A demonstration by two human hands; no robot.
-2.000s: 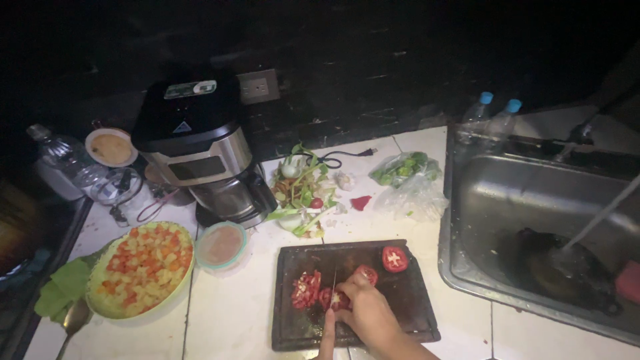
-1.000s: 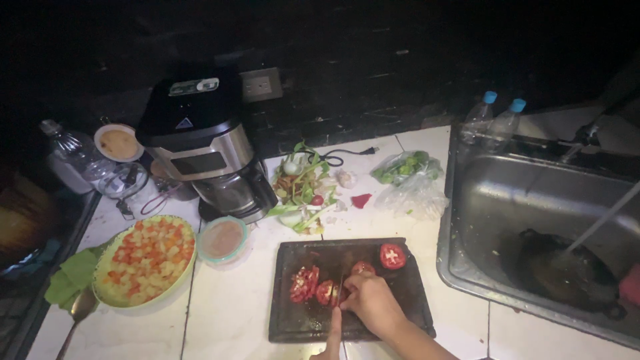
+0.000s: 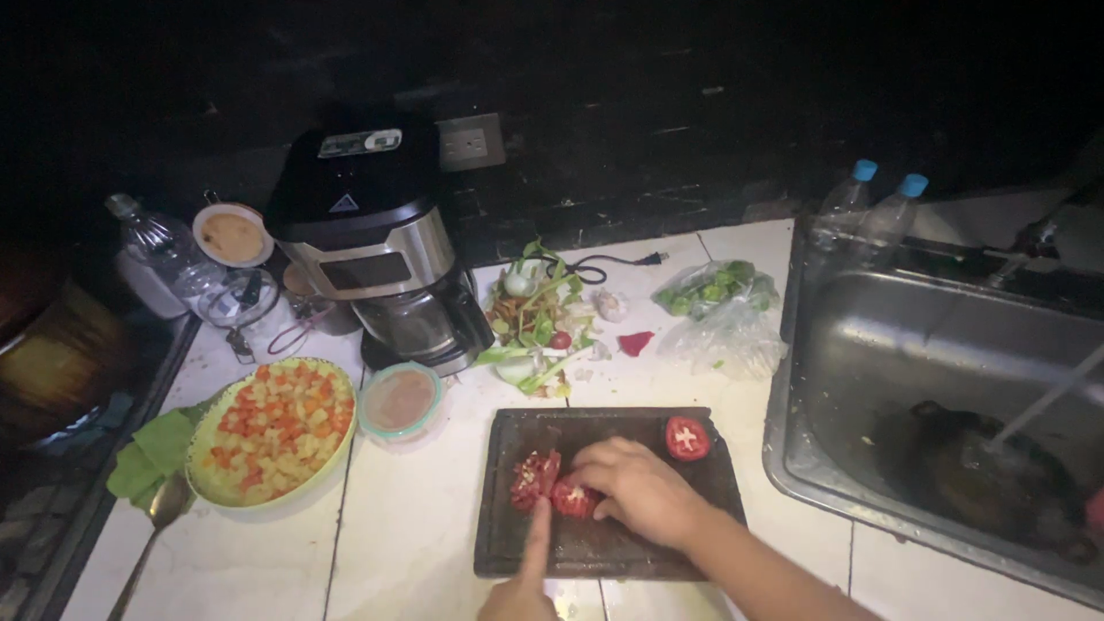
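A dark cutting board (image 3: 612, 565) lies on the white tiled counter. My right hand (image 3: 638, 487) reaches in from the lower right, its fingers closed on a partly cut red tomato (image 3: 573, 498). At the bottom centre is my left hand (image 3: 522, 586), index finger stretched forward against the tomato's left side. The left hand's curled fingers appear to hold a knife, whose thin blade is barely discernible beside the tomato; its handle is hidden. Chopped tomato (image 3: 533, 479) lies left of that fingertip. A tomato half (image 3: 687, 438) rests cut face up at the board's upper right corner.
Left stand an oval bowl of diced vegetables (image 3: 276, 431), a spoon (image 3: 168, 504), a lidded container (image 3: 400, 401) and a coffee maker (image 3: 379, 250). Vegetable scraps (image 3: 535, 319) and bagged greens (image 3: 716, 293) lie behind the board. Right is a metal sink (image 3: 776, 431) with running water (image 3: 1048, 397).
My right hand has shifted slightly forward over the board. A tomato piece seen just behind its fingers earlier is now out of sight. My left index finger has moved slightly left.
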